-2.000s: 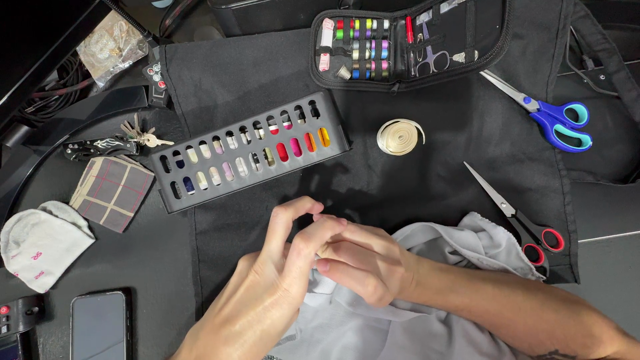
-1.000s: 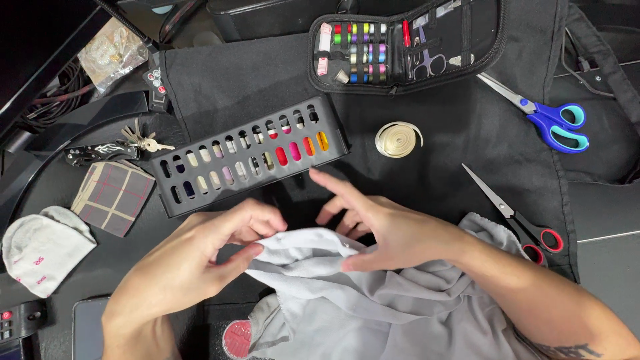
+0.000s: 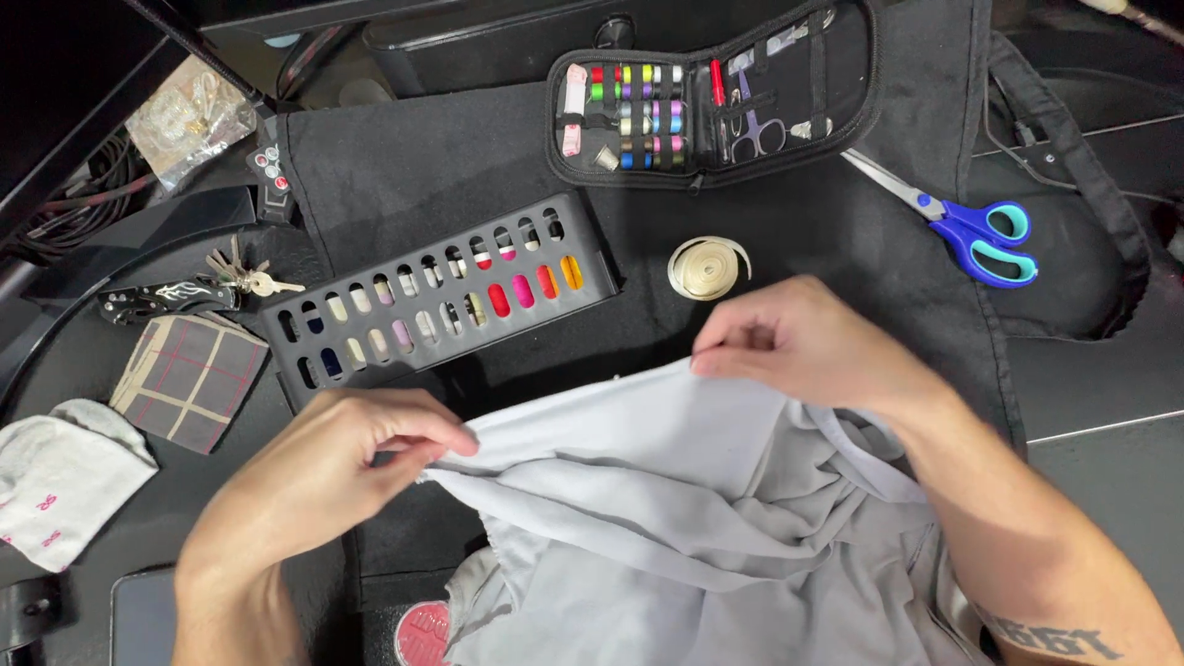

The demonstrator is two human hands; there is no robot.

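Light grey fabric [image 3: 666,518] lies bunched across the lower middle. Its upper edge is stretched between my two hands. My left hand [image 3: 370,453] pinches that edge at its left end, thumb against fingers. My right hand [image 3: 786,347] grips the same edge farther right and higher, just below a coiled cream tape [image 3: 709,267]. A dark box of thread bobbins [image 3: 444,301] in many colours lies beyond my left hand. An unzipped sewing kit [image 3: 712,102] with thread spools, a thimble and small scissors lies at the top. Below the fabric's left side, a round red piece [image 3: 423,634] partly shows.
Blue-handled scissors [image 3: 980,227] lie at the right on a black cloth [image 3: 416,139]. Keys [image 3: 250,273], a folding knife [image 3: 171,298], a checked cloth [image 3: 194,379], a white cloth piece [image 3: 74,486] and a phone [image 3: 143,615] are at the left. A plastic bag [image 3: 191,120] lies upper left.
My hands, close together two seconds ago, have moved apart, drawing the fabric's edge out between them. The red-handled scissors seen earlier at the right are no longer visible.
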